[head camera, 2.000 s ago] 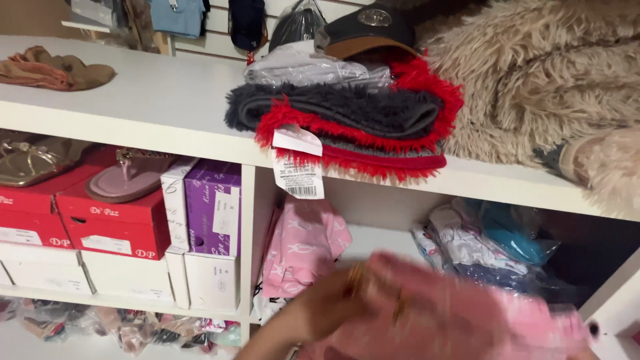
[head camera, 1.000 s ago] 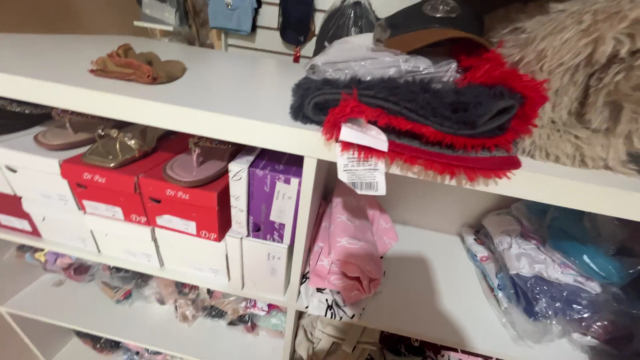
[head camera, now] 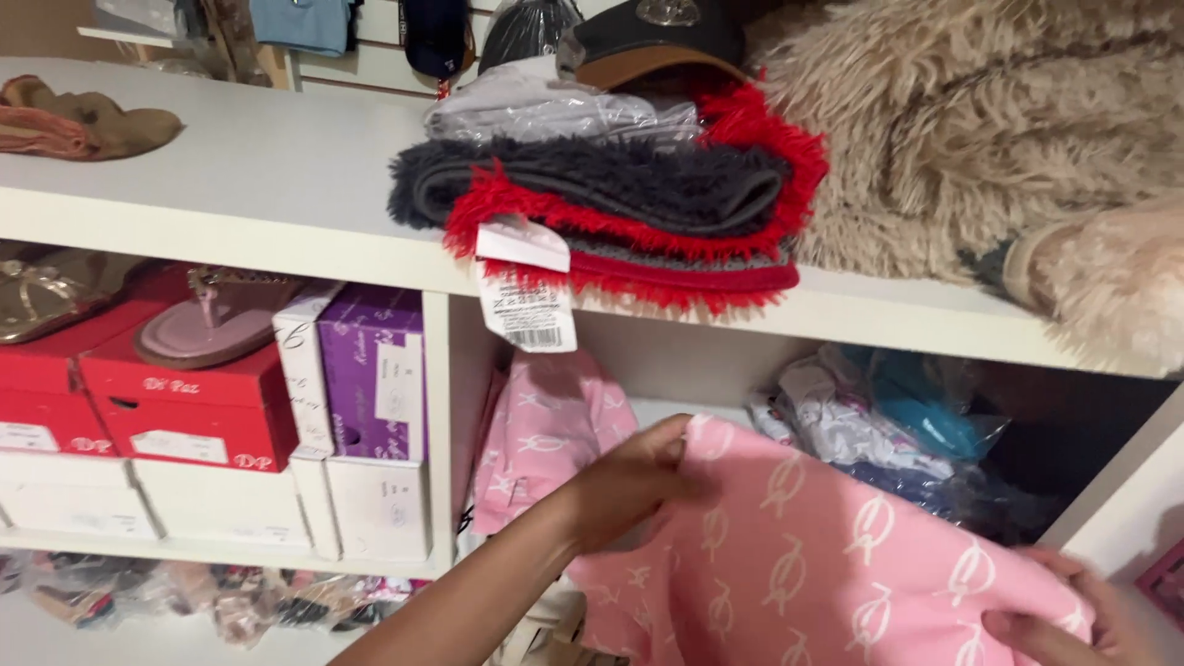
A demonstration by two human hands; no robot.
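A pink cloth with a white printed pattern (head camera: 786, 546) is stretched between both hands at the lower right. My left hand (head camera: 638, 481) pinches its upper left corner. At the right, my right hand (head camera: 1073, 610) grips the other end, slightly blurred, thumb on the front and fingers behind. Another folded pink cloth with a similar print (head camera: 546, 435) lies in the cubby behind my left hand, against the divider. The lower part of the held cloth runs out of view.
Folded red and dark shaggy mats (head camera: 638, 203) with a hanging tag and a cap (head camera: 657, 42) lie on the white upper shelf (head camera: 277, 166), beside a beige shaggy textile (head camera: 925, 139). Shoe boxes (head camera: 203, 407) stand left of the divider; bagged clothes (head camera: 860, 416) lie at the cubby's right.
One second ago no hand was in view; now both hands hold the pink cloth in front of the cubby. The folded pink cloth by the divider stays there. The view has shifted right.
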